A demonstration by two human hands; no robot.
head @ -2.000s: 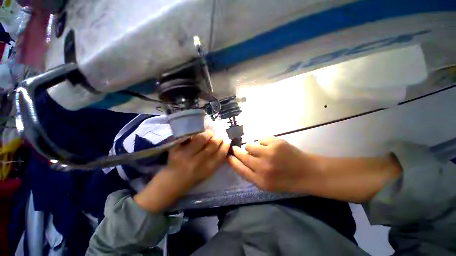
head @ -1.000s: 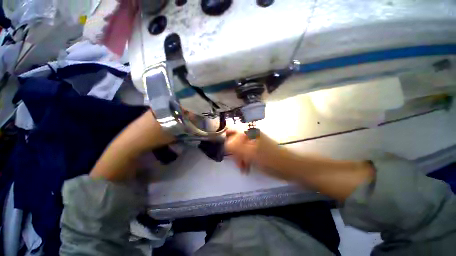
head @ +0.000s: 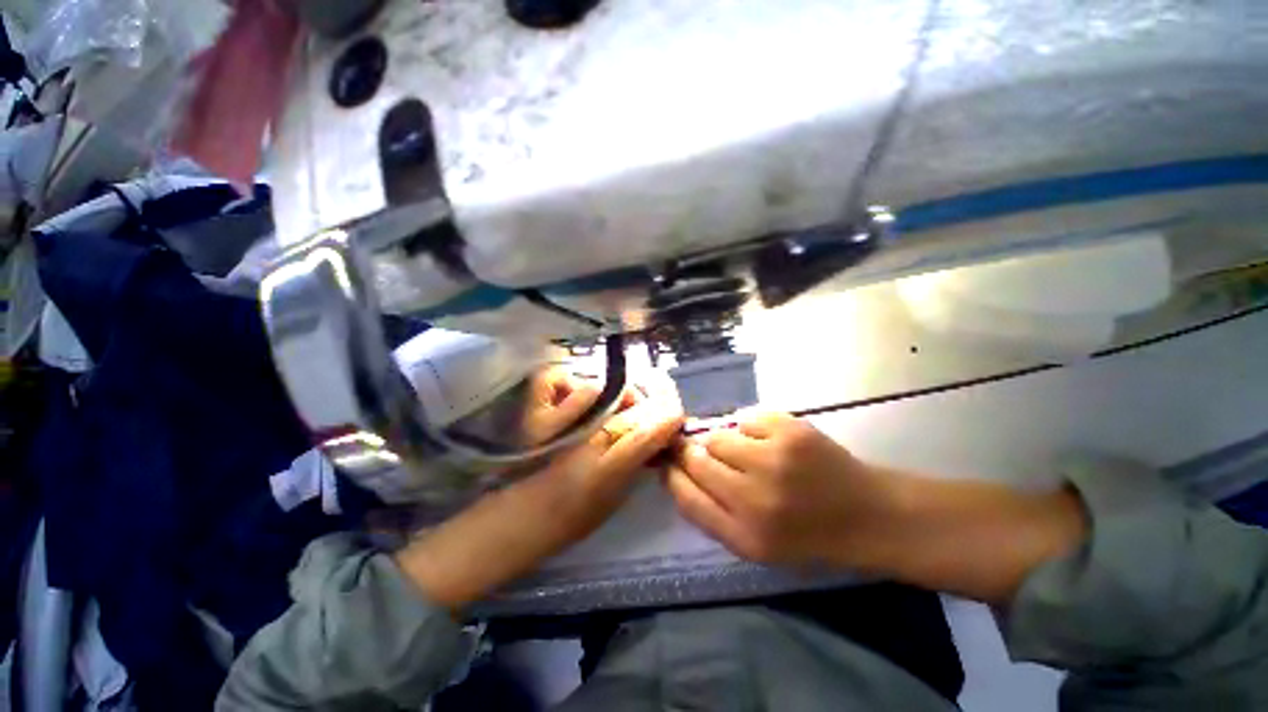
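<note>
The white sewing machine head [head: 668, 125] with a blue stripe fills the top of the view. My left hand [head: 605, 445] is below the needle area, partly behind the chrome loop [head: 313, 348]. My right hand [head: 779, 487] is just right of it, and the fingertips of both hands meet near the presser foot. A small dark edge shows between the fingertips; fingers hide most of it. Pale cloth [head: 445, 373] lies left of my left hand, behind the loop. The needle is hidden.
Navy cloth [head: 167, 390] with pale pieces hangs in a heap at the left. A reddish-pink cloth scrap [head: 237, 91] hangs by the head's top left. The white machine bed [head: 946, 445] has a grey ribbed front edge. A bright lamp glow lies right of the needle.
My left hand has come from behind the loop to the needle area and my right hand has drawn back slightly, so their fingertips meet again. The camera view has also shifted.
</note>
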